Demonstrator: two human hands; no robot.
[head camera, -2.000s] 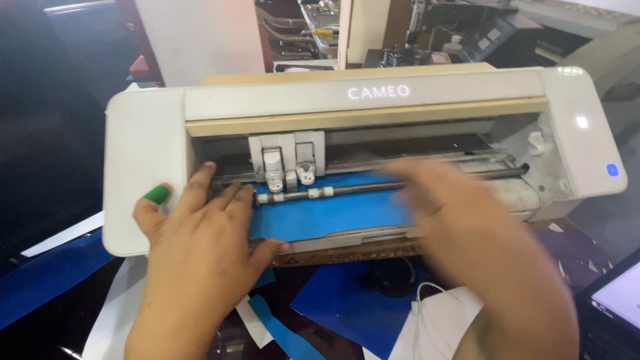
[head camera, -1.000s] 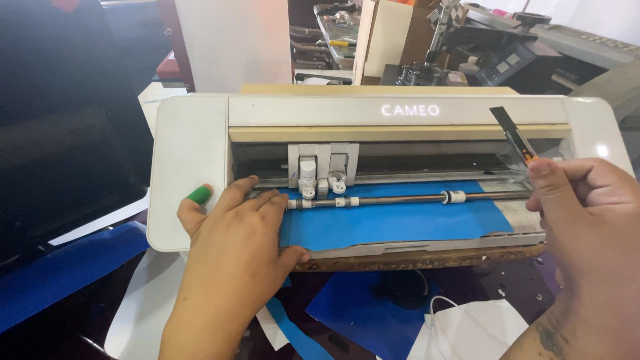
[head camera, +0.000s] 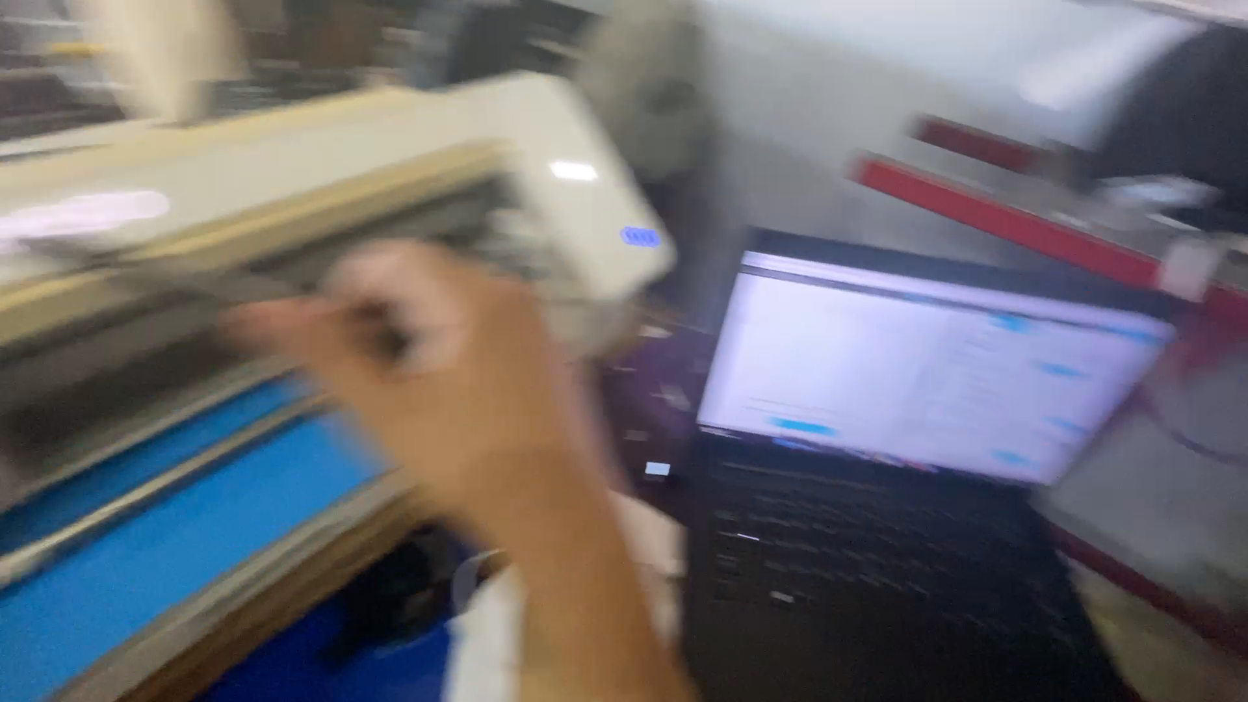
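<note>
My right hand (head camera: 439, 361), blurred by motion, is raised in front of the right part of a white Cameo cutting machine (head camera: 585, 195). Its thumb and finger pinch a dark, slim utility knife (head camera: 185, 278) that points left across the machine's opening. Below and left of the hand, a blue sheet (head camera: 195, 526) lies in the machine under the roller bar (head camera: 156, 492). Outside the view is my left hand.
An open black laptop (head camera: 877, 575) with a lit screen stands right of the machine. Behind it is a red-edged metal object (head camera: 1004, 219). Dark blue material (head camera: 292, 643) and a white sheet (head camera: 487, 634) lie below the machine.
The view has swung far to the right, bringing the laptop in. My left hand, earlier on the machine's left side, is out of view. The knife blade now points left.
</note>
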